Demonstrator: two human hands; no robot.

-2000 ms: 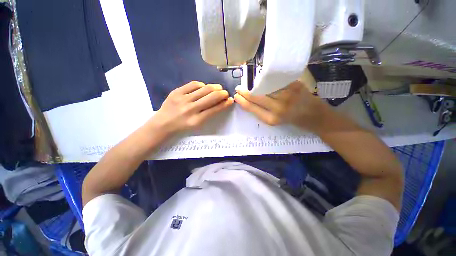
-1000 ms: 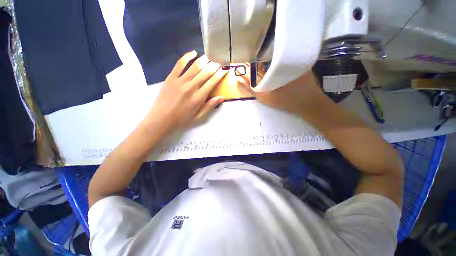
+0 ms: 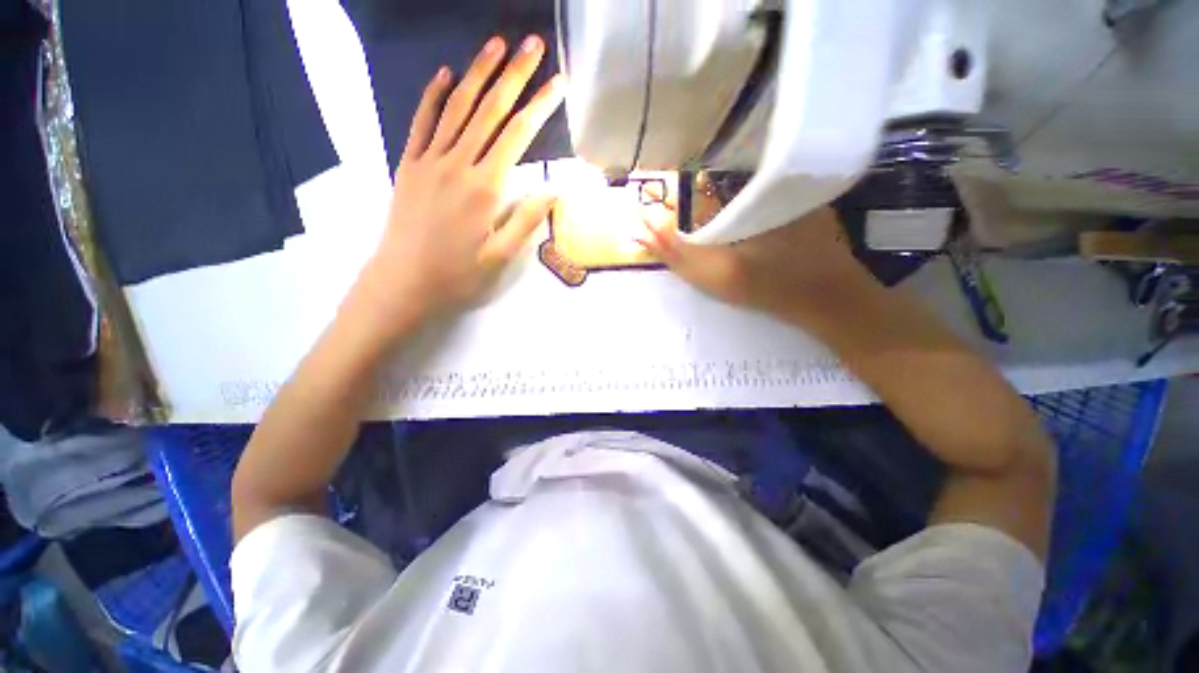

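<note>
A dark navy fabric panel (image 3: 408, 40) lies left of the white sewing machine head (image 3: 684, 79), partly under my left hand. My left hand (image 3: 454, 217) lies flat with its fingers apart and pointing away, the fingertips on the panel. My right hand (image 3: 750, 263) is at the needle area, its fingertips at the brightly lit needle plate (image 3: 598, 239). The machine head hides part of this hand, and I cannot tell if it holds cloth. The presser foot (image 3: 652, 192) shows just above these fingertips.
Stacked dark panels (image 3: 178, 145) lie on the left of the white table (image 3: 526, 355). Right of the needle are a dark flat thing with a white label (image 3: 907, 229), snips (image 3: 978, 292), a tan wooden piece (image 3: 1141, 245) and small metal tools (image 3: 1173, 305). A blue basket (image 3: 1098, 460) is below the edge.
The dark panel has moved away from me, uncovering the lit needle plate. My left hand has moved away and left, its fingers spreading. My right hand stays near the needle.
</note>
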